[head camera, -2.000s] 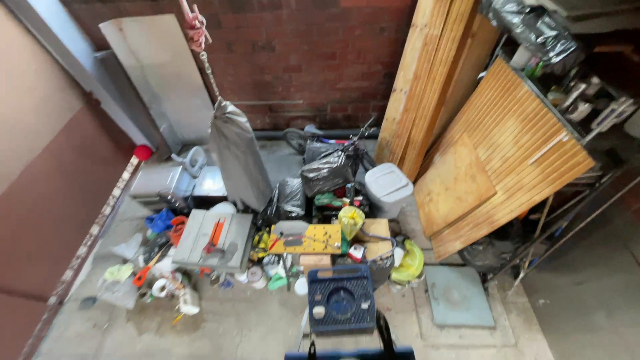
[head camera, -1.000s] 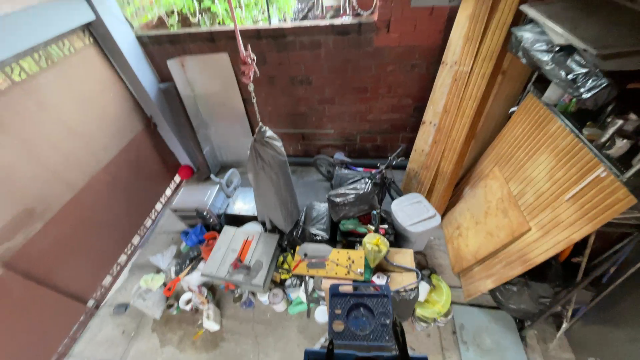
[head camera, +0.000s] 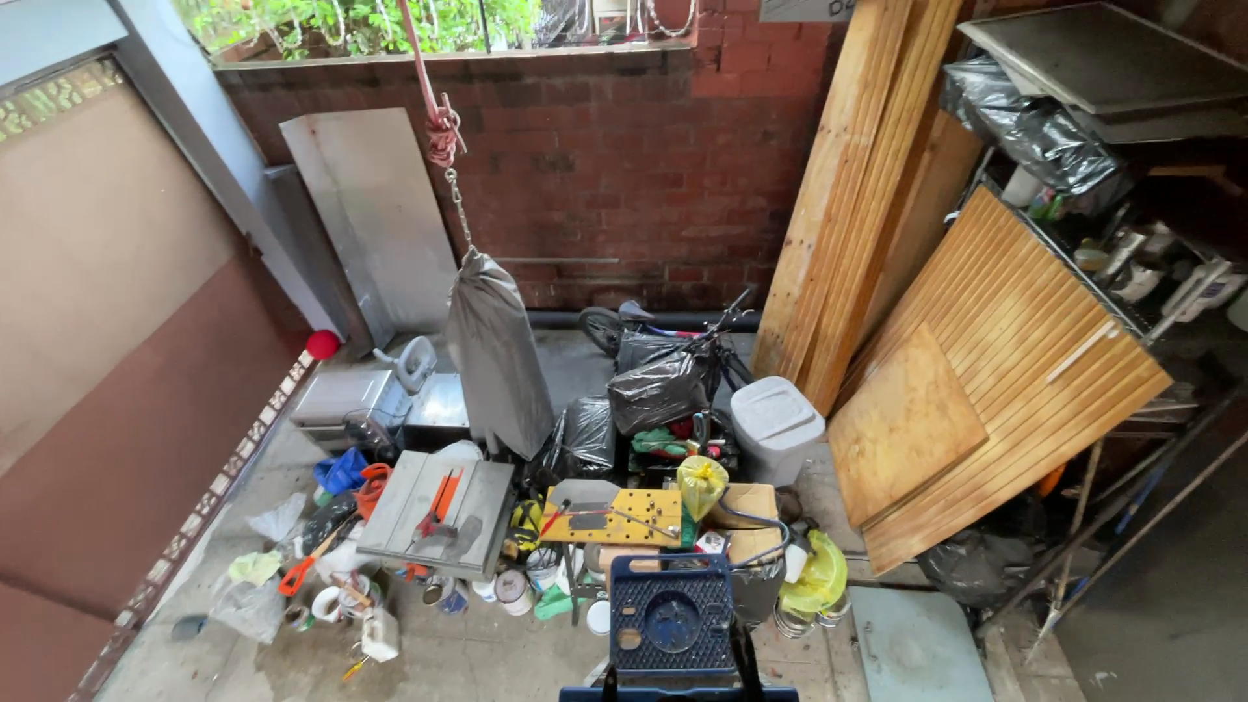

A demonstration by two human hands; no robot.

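Neither of my hands shows in the head view. At the bottom centre is the blue plastic top of a stepladder (head camera: 673,609), with a round recess and a dark strap at its right side. Beyond it, lower down, a yellow perforated workbench top (head camera: 612,515) bears a few tools. To its left is a grey table saw (head camera: 444,512) with an orange part on it. A grey punching bag (head camera: 495,356) hangs by a chain from a knotted pink rope (head camera: 443,135).
Paint cans (head camera: 514,590), plastic bags (head camera: 244,604) and an orange handsaw (head camera: 295,575) litter the floor. Black-wrapped bundles (head camera: 663,390), a bicycle (head camera: 604,330) and a lidded bin (head camera: 777,429) stand behind. Wood panels (head camera: 1014,380) lean at right beside a loaded shelf (head camera: 1121,58).
The view has tilted up, so the foliage above the brick wall now shows and the ladder top sits lower in the picture. No object has plainly moved.
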